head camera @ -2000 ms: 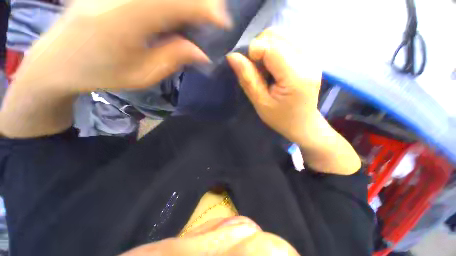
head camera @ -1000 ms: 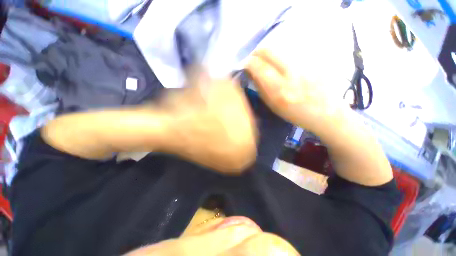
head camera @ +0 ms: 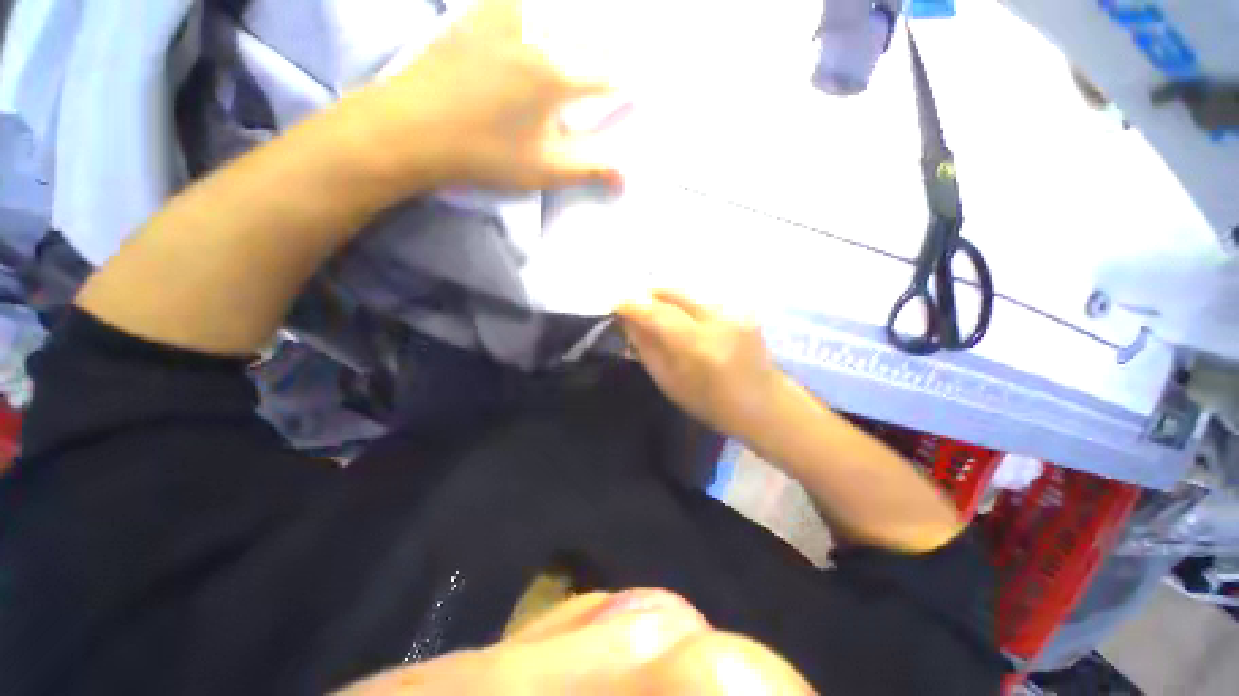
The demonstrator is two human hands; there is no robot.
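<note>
A wrinkled dark grey garment piece (head camera: 435, 272) with pale lining fabric lies over my lap and the table's left part. My left hand (head camera: 496, 116) is over the cloth with thumb and fingers apart; whether it pinches any cloth cannot be told. My right hand (head camera: 693, 354) is at the table's front edge, its fingertips closed on the edge of the garment piece. Black-handled fabric shears (head camera: 940, 204) lie on the table to the right of my hands, blades pointing away from me.
The white sewing machine head (head camera: 1155, 82) with blue lettering is at the top right. A grey cylindrical part (head camera: 856, 41) is near the top. A printed ruler (head camera: 870, 364) runs along the table's front edge. A red basket (head camera: 1067, 558) is below the table at the right.
The view has shifted over the table. My hands have moved apart, left hand up and left, right hand down. The grey and pale cloth is now spread at the left.
</note>
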